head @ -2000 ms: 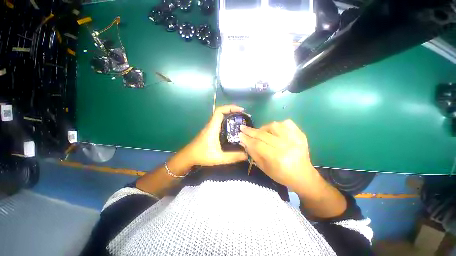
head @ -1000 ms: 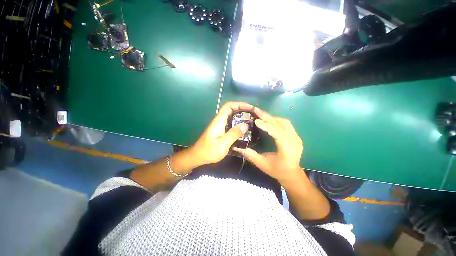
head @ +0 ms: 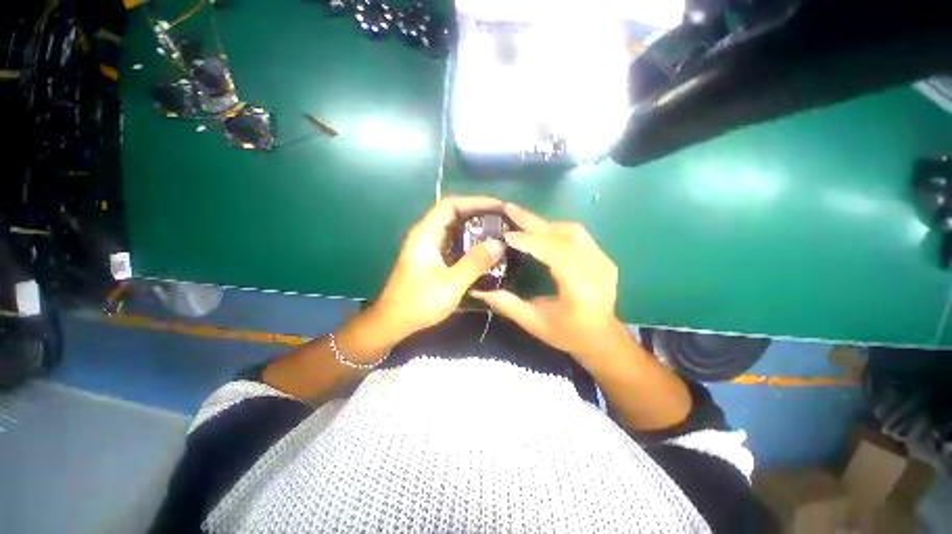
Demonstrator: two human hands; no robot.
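A small circuit board (head: 483,232), silvery and dark, sits in a round black housing (head: 455,242) held near the front edge of the bench. My left hand (head: 426,273) wraps the housing from the left, with its thumb on the board. My right hand (head: 569,280) holds the right side, fingers at the upper rim and thumb at the lower rim. A thin wire hangs below the housing. The fingers hide much of the housing.
The glaring white screw feeder (head: 541,89) stands beyond my hands. The thick black screwdriver or sleeve (head: 720,99) reaches in from the right. Wired boards (head: 248,125) lie left, slotted round parts (head: 391,19) at the back, black parts (head: 932,186) far right.
My right fingers have moved off the board to the housing's right rim, and my left thumb has come onto the board. The view has shifted slightly.
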